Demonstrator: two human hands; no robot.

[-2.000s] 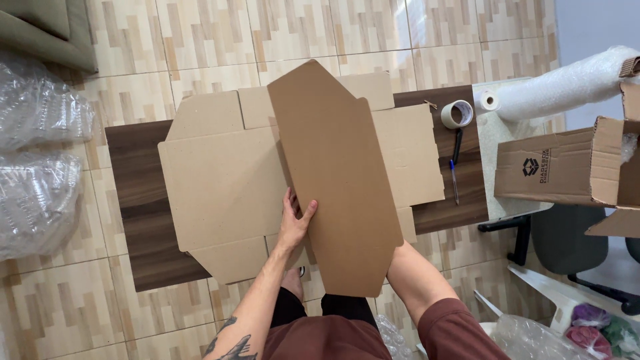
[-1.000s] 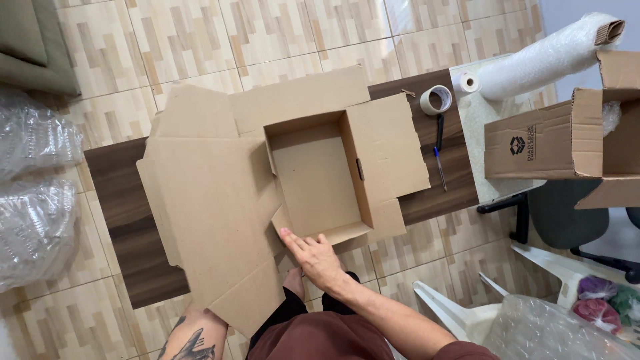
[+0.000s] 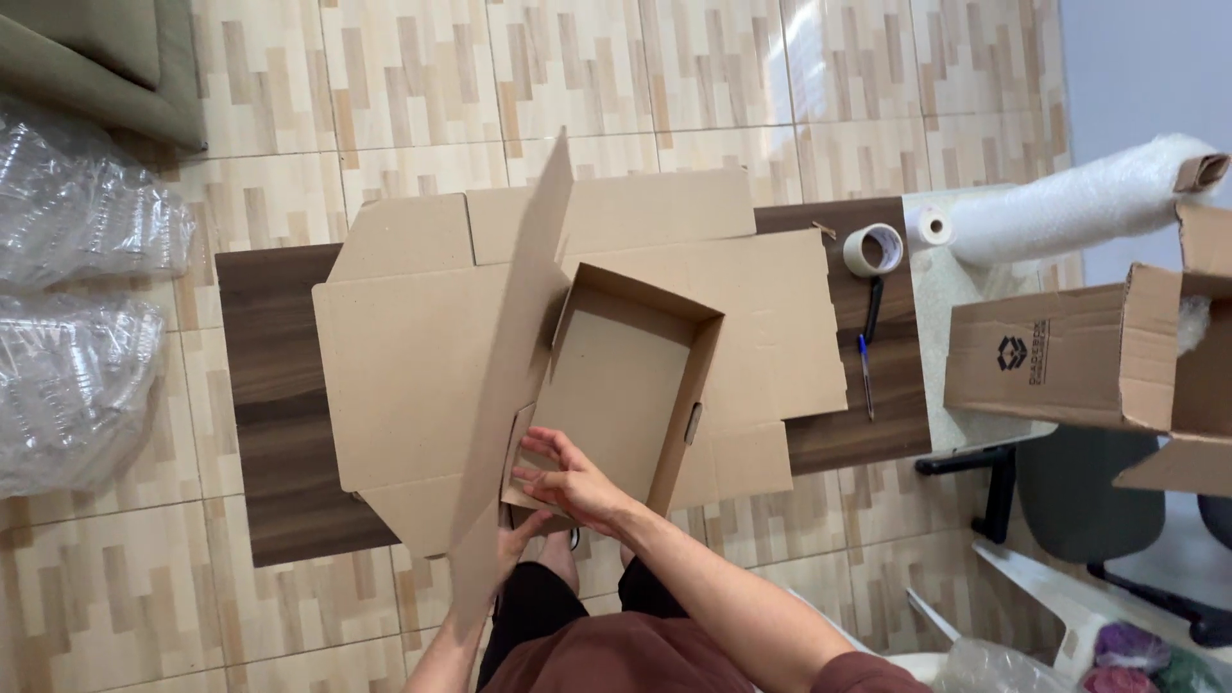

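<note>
A brown cardboard box [image 3: 616,395] with raised walls sits tilted over a flat die-cut cardboard blank [image 3: 414,375] on the dark wood table. Its wide lid [image 3: 515,356] stands nearly upright along the left side. My right hand [image 3: 568,481] is at the box's lower left corner, fingers spread over a small side flap [image 3: 517,452]. My left hand [image 3: 515,544] is at the lid's lower end, partly hidden behind it; its thumb shows near the corner, and its grip is unclear.
A tape roll [image 3: 873,250], a black-handled tool [image 3: 873,308] and a blue pen [image 3: 866,375] lie on the table's right part. Bubble wrap [image 3: 1068,212] and an open carton [image 3: 1039,361] are further right. Bagged clear plastic containers [image 3: 77,385] are at left, near a sofa [image 3: 106,67].
The lid, spread out to the left a second ago, now stands nearly upright. The box has turned, uncovering more of the flat blank. My left hand has come up to the box corner.
</note>
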